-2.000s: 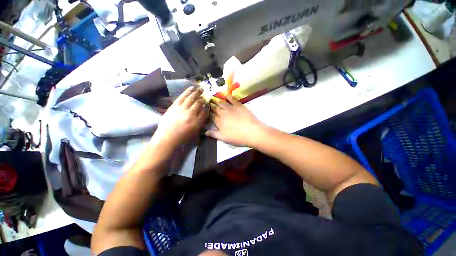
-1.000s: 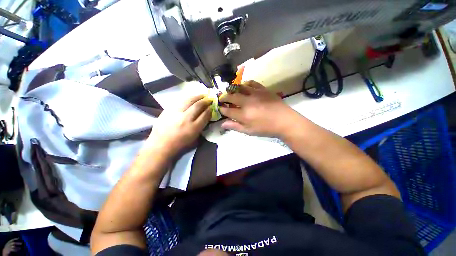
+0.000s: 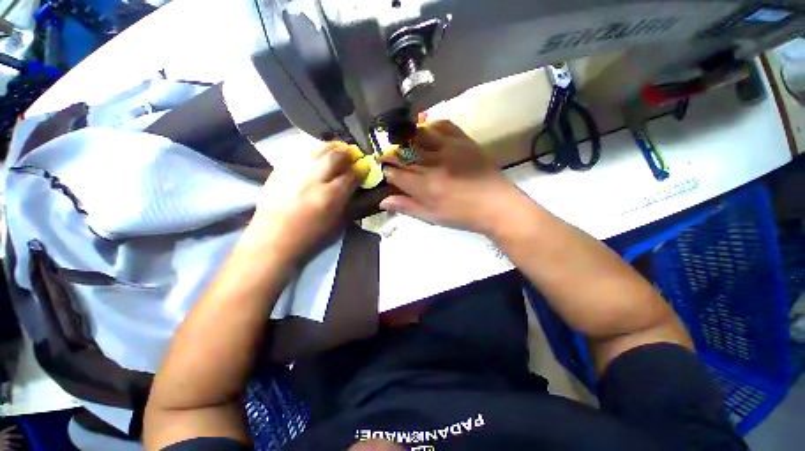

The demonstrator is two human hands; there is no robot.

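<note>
The grey-white sewing machine [image 3: 494, 35] has its needle and presser foot [image 3: 379, 145] lit yellowish between my hands. My left hand [image 3: 313, 189] pinches the edge of the dark brown fabric [image 3: 357, 264] just left of the needle. My right hand [image 3: 446, 176] lies right of the needle, fingers bent at the cloth edge; its fingertips are partly hidden by the machine head. The pale grey side of the work [image 3: 168, 185] spreads in folds to the left, with dark brown pieces among it.
Black-handled scissors [image 3: 567, 132] lie right of the needle on the white table [image 3: 565, 207]. A blue-green tool [image 3: 650, 157] and a red-handled tool [image 3: 680, 91] lie further right. A blue crate [image 3: 724, 291] stands below the table at right, another blue crate [image 3: 281, 407] below my left forearm.
The fabric has shifted left in view. My left hand has moved slightly up and left, and more dark brown cloth shows between my hands. The view has moved closer to the machine head.
</note>
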